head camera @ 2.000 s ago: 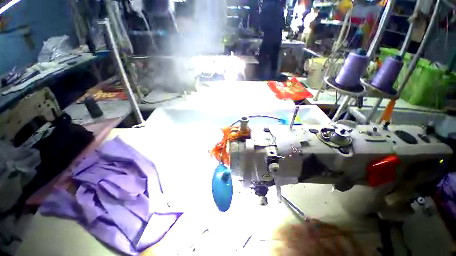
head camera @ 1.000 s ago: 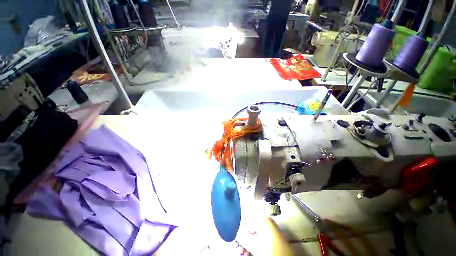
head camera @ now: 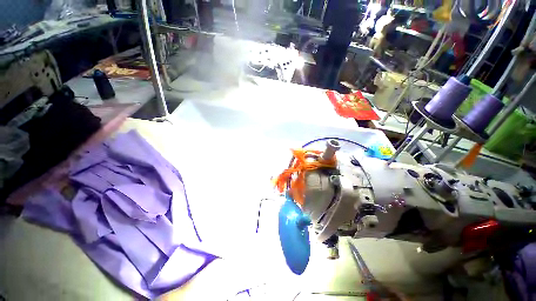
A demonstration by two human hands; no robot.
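Observation:
A loose pile of lilac cut fabric (head camera: 126, 206) lies on the pale table left of the machine, one flap reaching right. The white sewing machine head (head camera: 388, 200) stands at the right, with a blue oval attachment (head camera: 294, 236) at its needle end and an orange tie (head camera: 305, 170) knotted above. Snips with red handles (head camera: 369, 287) lie below the head. A skin-toned sliver, perhaps my left hand (head camera: 181, 291), shows at the bottom edge beside the fabric; its fingers cannot be made out. My right hand is not visible. Strong glare washes out the table centre.
Two purple thread cones (head camera: 448, 97) stand on a stand at the upper right. A red packet (head camera: 352, 105) lies behind the machine. A black cloth heap (head camera: 56, 132) is at the left, beside a dark bottle-shaped thing (head camera: 103, 84). A person's dark-clothed body (head camera: 339, 41) is at the back.
The view has shifted and tilted. The blurred hand shape near the needle end and bottom centre is gone from sight. The lilac pile looks much the same.

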